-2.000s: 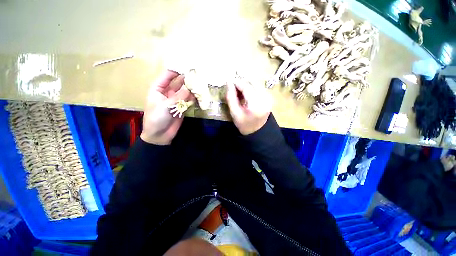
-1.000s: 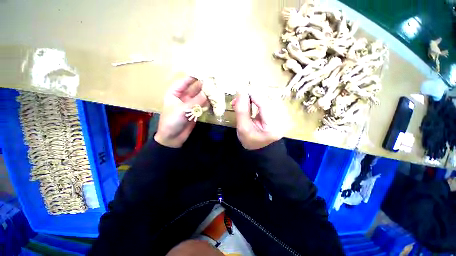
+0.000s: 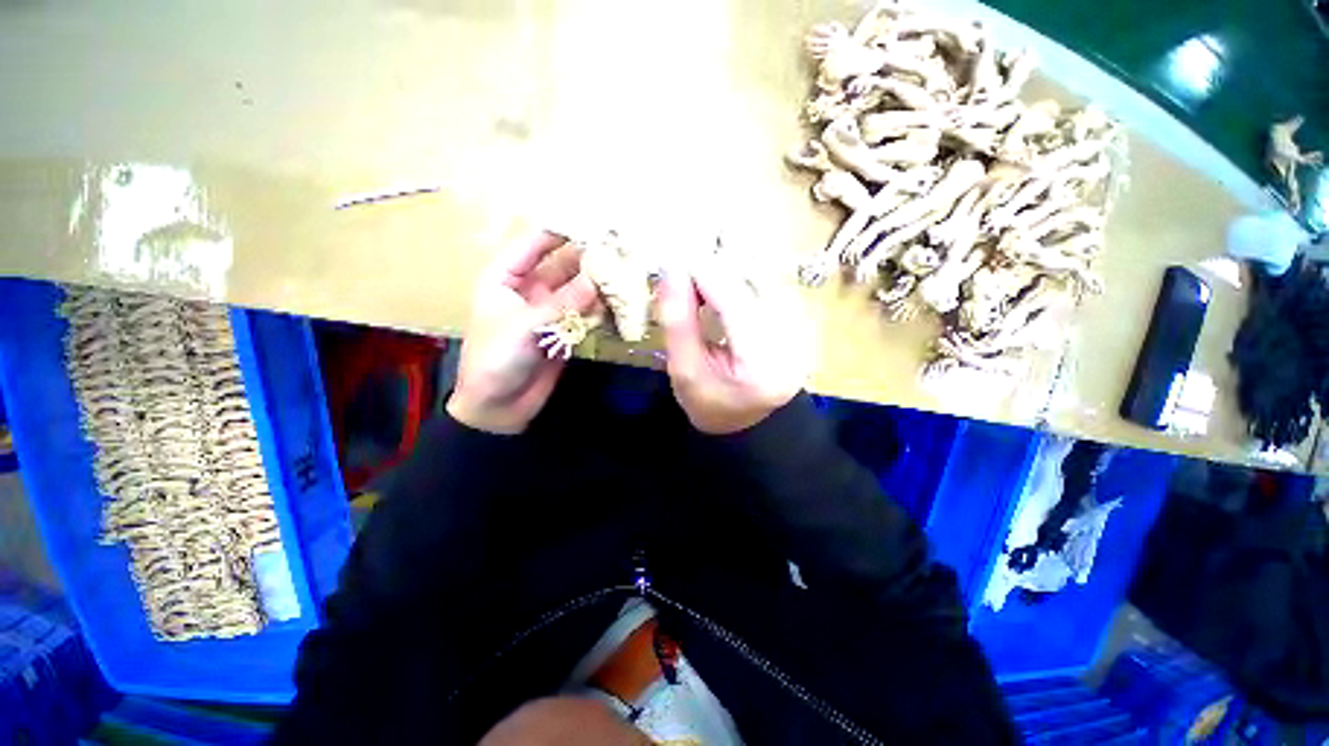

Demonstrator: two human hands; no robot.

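Note:
My left hand (image 3: 513,332) holds a tan toy arm (image 3: 618,286) at the bench's front edge. A small hand with spread fingers (image 3: 564,334) sticks out below my left fingers. My right hand (image 3: 739,338) is at the right side of the tan piece, thumb and fingers pinched close to it. Strong glare washes out the fingertips, so what my right hand grips cannot be told. A loose heap of tan toy arms (image 3: 955,190) lies on the bench to the right.
A blue tote (image 3: 309,423) at left holds tan parts in rows. A thin stick (image 3: 386,197) lies on the bench (image 3: 292,88). At right are a black phone (image 3: 1166,347), black parts (image 3: 1280,350) and another blue tote (image 3: 1115,583). A tan piece (image 3: 1288,153) is on the green belt.
The view has shifted, so bench and heap sit slightly differently in the picture. Both hands keep nearly the same hold at the tan piece; the right hand has moved slightly closer to it.

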